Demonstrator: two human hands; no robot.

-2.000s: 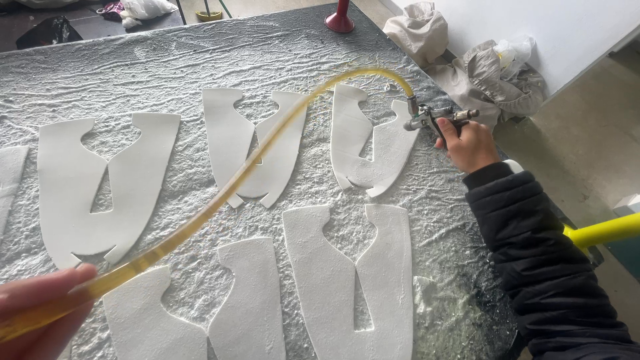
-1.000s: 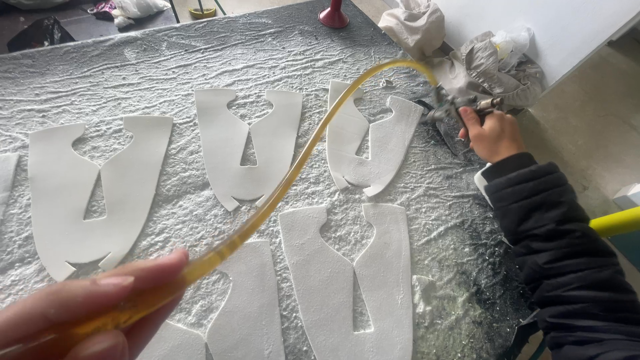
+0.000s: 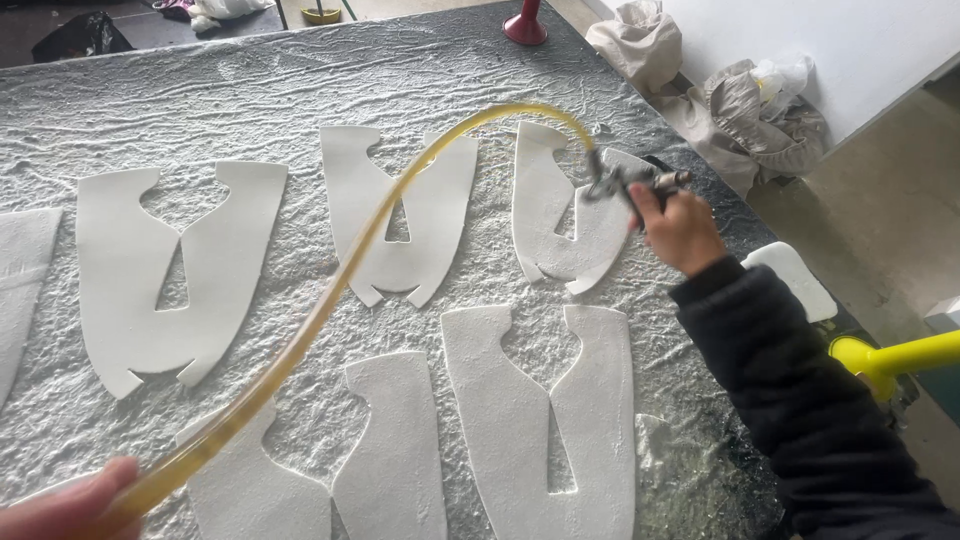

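My right hand [image 3: 681,225] grips a metal spray gun [image 3: 626,184] over the upper right white cut-out piece [image 3: 544,172]. A translucent yellow hose [image 3: 360,247] arches from the gun down to the lower left, where my left hand [image 3: 82,502] is closed around it. Several flat white pieces of similar shape lie on the table, among them one at the left [image 3: 112,262], one at top centre [image 3: 349,187] and one at lower right [image 3: 502,405]. The gun partly hides the piece beneath it.
The table [image 3: 225,97] has a wrinkled, white-coated cover. A red funnel-shaped object [image 3: 525,28] stands at its far edge. Crumpled beige cloth [image 3: 731,120] lies beyond the right edge. Near my right sleeve are a small white pad [image 3: 795,281] and a yellow tube [image 3: 915,352].
The spray gun in my right hand has moved back left from the table's right side to over the upper right piece. My left hand shows less at the lower left.
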